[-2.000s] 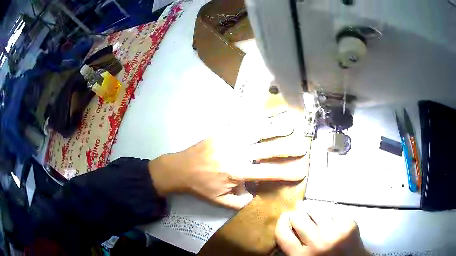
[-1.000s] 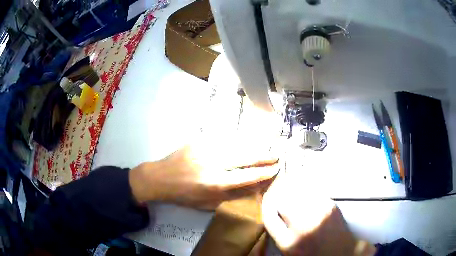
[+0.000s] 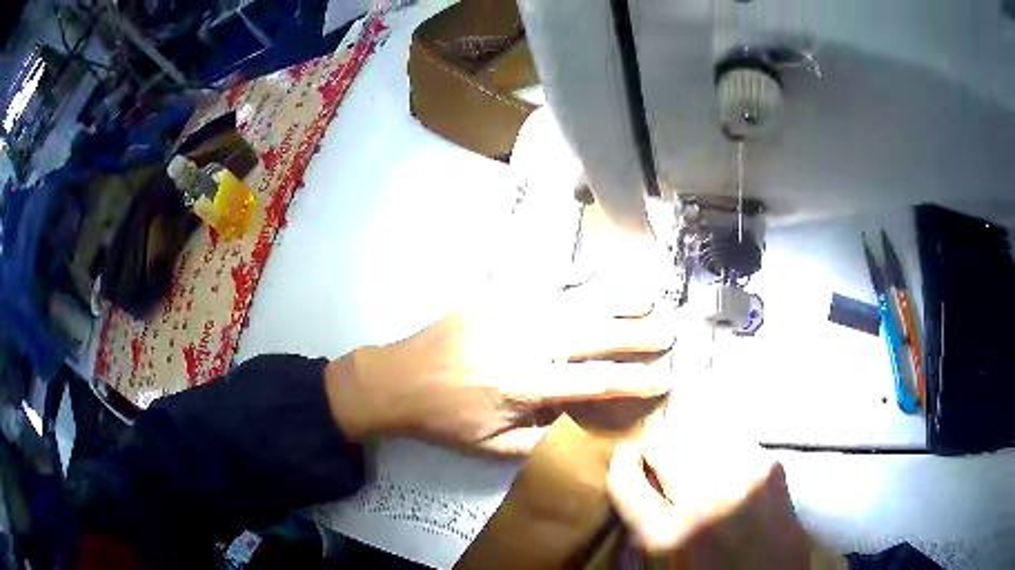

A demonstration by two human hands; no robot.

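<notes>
A brown leather piece [image 3: 540, 495] lies on the white machine bed and runs down to the front edge. My left hand [image 3: 490, 373] lies flat on its upper part, fingers stretched toward the machine's foot, washed out by the lamp. My right hand [image 3: 712, 473] grips the leather's right side with bent fingers, close below my left fingertips. The sewing machine head [image 3: 868, 100] stands above, with its presser foot area [image 3: 685, 262] just beyond my left fingertips. Glare hides the leather's edge at the needle. Another brown leather piece [image 3: 467, 95] lies behind, left of the head.
A carton with red print [image 3: 284, 134] lies at left, bearing a small bottle of yellow liquid [image 3: 232, 208] and dark pieces [image 3: 145, 251]. Right of the foot lie a blue pointed tool [image 3: 899, 356], an orange one [image 3: 913, 334] and a black pad [image 3: 974, 334].
Since one second ago, my left fingers have spread and reach nearer the foot. My right hand still grips the leather. The whole view has shifted a little.
</notes>
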